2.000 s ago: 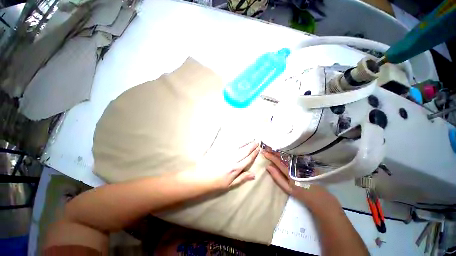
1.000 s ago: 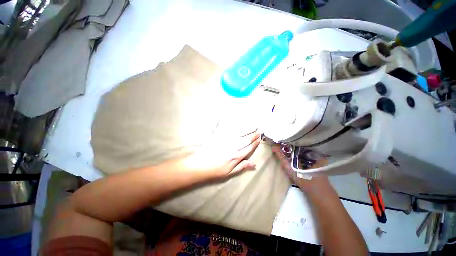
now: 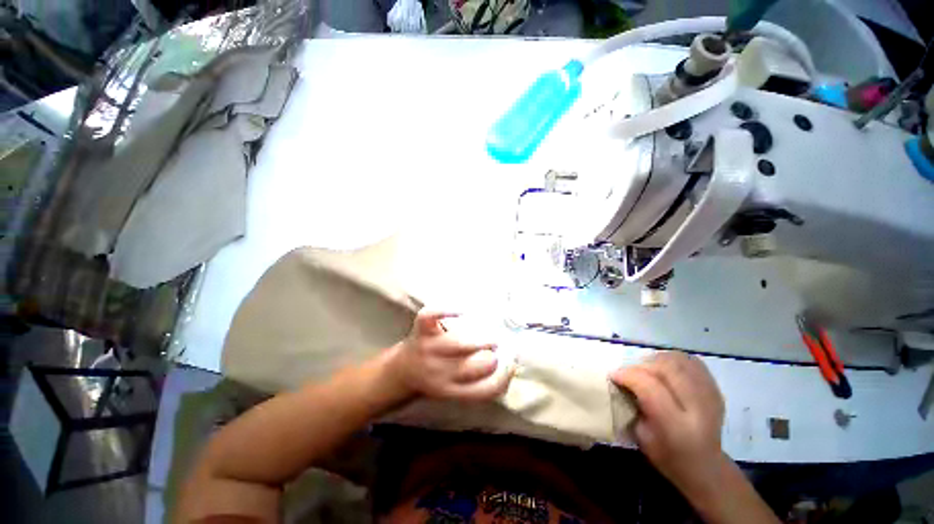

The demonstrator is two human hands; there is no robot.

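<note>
The beige garment panel (image 3: 317,307) lies at the table's front edge, partly folded, away from the machine's needle area. My left hand (image 3: 451,358) is closed on its middle, with the fingers curled over the cloth. My right hand (image 3: 671,404) pinches its right end, where a darker folded edge shows. The white sewing machine (image 3: 819,194) stands at the right; its presser foot area (image 3: 594,264) has no cloth under it. The cloth near my left fingers is partly washed out by glare.
A turquoise bottle-shaped piece (image 3: 535,113) lies behind the machine head. Grey-beige cut pieces (image 3: 189,210) lie on plastic at far left. Red-orange handled snips (image 3: 822,353) lie right of the needle, with a small brown square (image 3: 779,428) near the front edge. A pale tub stands behind.
The panel has come out from under the presser foot and moved toward me. Both hands have moved toward the front edge, my right hand out from beside the needle. The view has shifted.
</note>
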